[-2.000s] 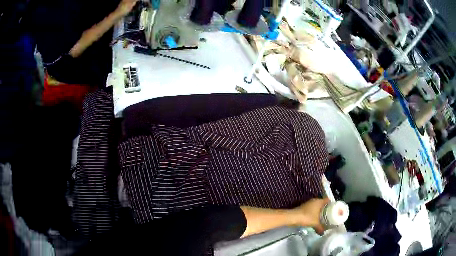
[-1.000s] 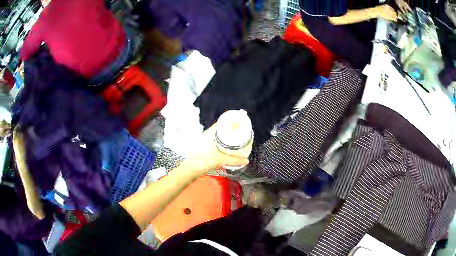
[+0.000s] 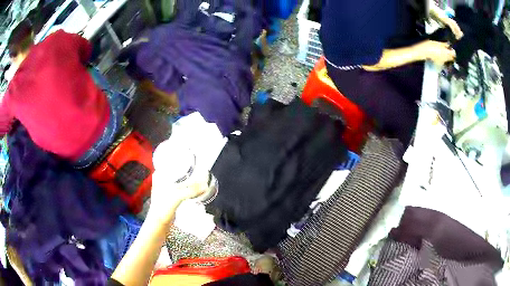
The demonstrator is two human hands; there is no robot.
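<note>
My left hand (image 3: 187, 192) is closed around a pale cup or bottle with a round lid (image 3: 178, 163), left of centre. Glare and blur wash out its edges against the white material behind it. My bare forearm comes up from the bottom edge. My right hand is not in view. The striped knit garment (image 3: 391, 265) lies on the white table at the lower right, beside a plain dark panel (image 3: 447, 234).
A long striped piece (image 3: 341, 218) hangs along the table. A black heap (image 3: 279, 167) lies at centre, with purple cloth (image 3: 196, 67) beyond. A person in red (image 3: 61, 95) is at left, another in navy at upper right. Red-orange stools (image 3: 131, 170) stand on the floor.
The view has swung left, away from the machine table, then shifted upward. My left hand has carried the cup from beside the machine out over the floor area and heaps.
</note>
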